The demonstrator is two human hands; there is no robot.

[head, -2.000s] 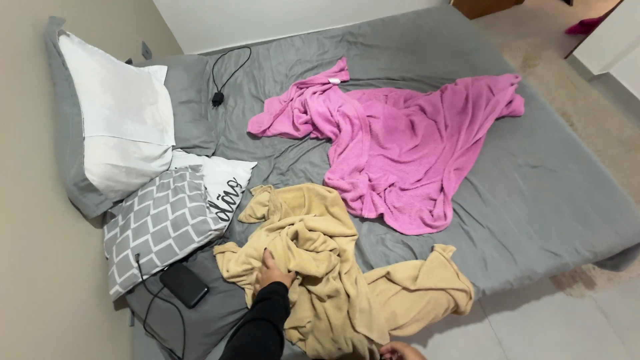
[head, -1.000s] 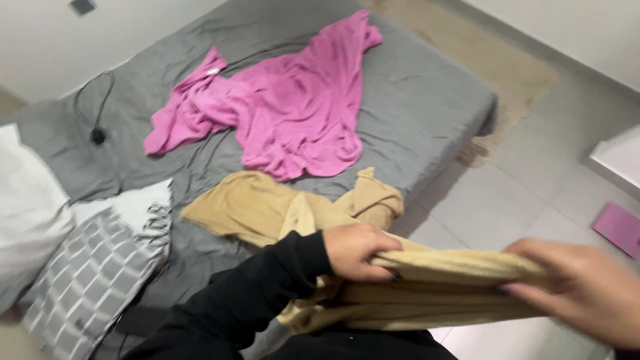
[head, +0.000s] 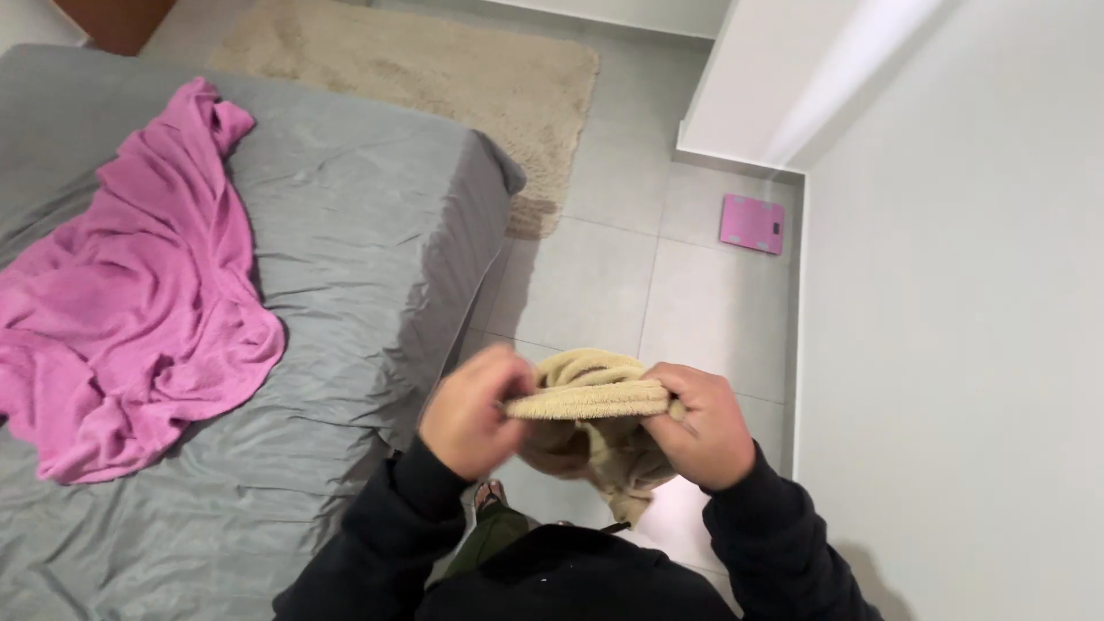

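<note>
A tan fleece blanket point(head: 595, 401) hangs between my two hands, in front of my body and over the tiled floor. My left hand point(head: 479, 412), slightly blurred, grips one end of its upper edge; my right hand point(head: 703, 424) pinches the other end. The edge between them is stretched nearly level, and the rest droops in folds below. To the left, a crumpled pink blanket point(head: 147, 302) lies on the bed's grey sheet point(head: 345, 224), apart from both hands.
The bed's corner reaches toward the middle of the view. Beyond it lies a beige shaggy rug point(head: 448, 69) on grey floor tiles point(head: 595, 276). A pink bathroom scale point(head: 752, 224) rests on the floor near the white wall point(head: 949, 302) at right.
The tan blanket, lying on the bed two seconds ago, is now lifted off it and held beside the bed. My hands are closer together than one second ago. The view has swung right.
</note>
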